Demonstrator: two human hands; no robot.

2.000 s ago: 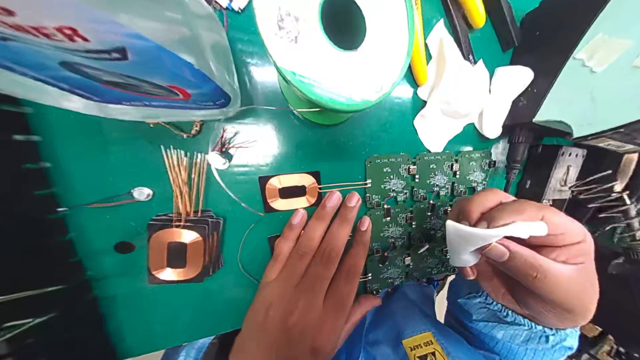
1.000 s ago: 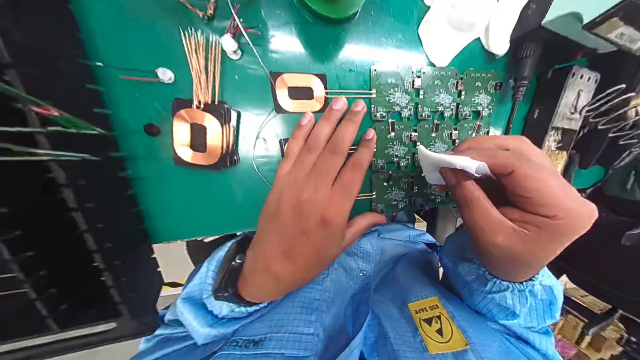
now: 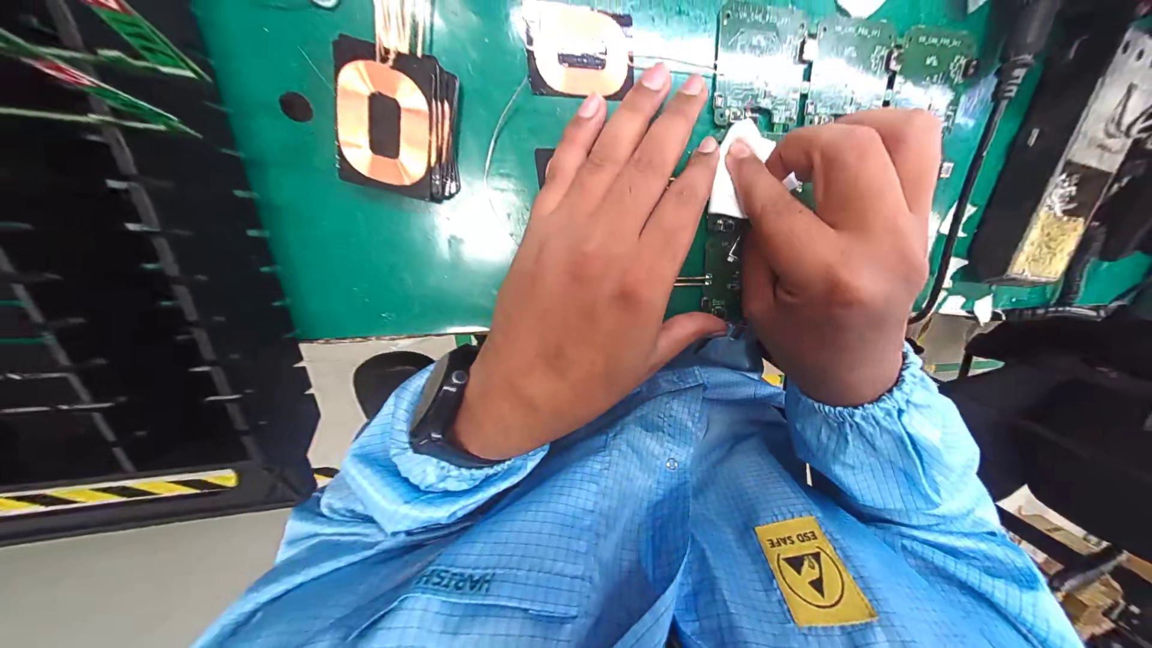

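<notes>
My left hand lies palm down with its fingers spread, at the left edge of a panel of green circuit boards. It covers part of a lower black-backed piece. Folded white cloth or tissue is pinched in my right hand and touches the boards beside my left fingertips. A copper wire coil on a black backing lies above my left fingers, its leads running to the panel. Further left is a stack of similar copper coils with upright leads. My right hand hides much of the panel.
A green work mat lies under the parts, with a thin loose wire and a dark round spot on it. A black cable runs down the right side near metal equipment. A black rack stands at the left.
My right hand has moved left across the panel, bringing the white cloth or tissue close to my left fingers. My left hand stays spread by the panel. The view has tilted down.
</notes>
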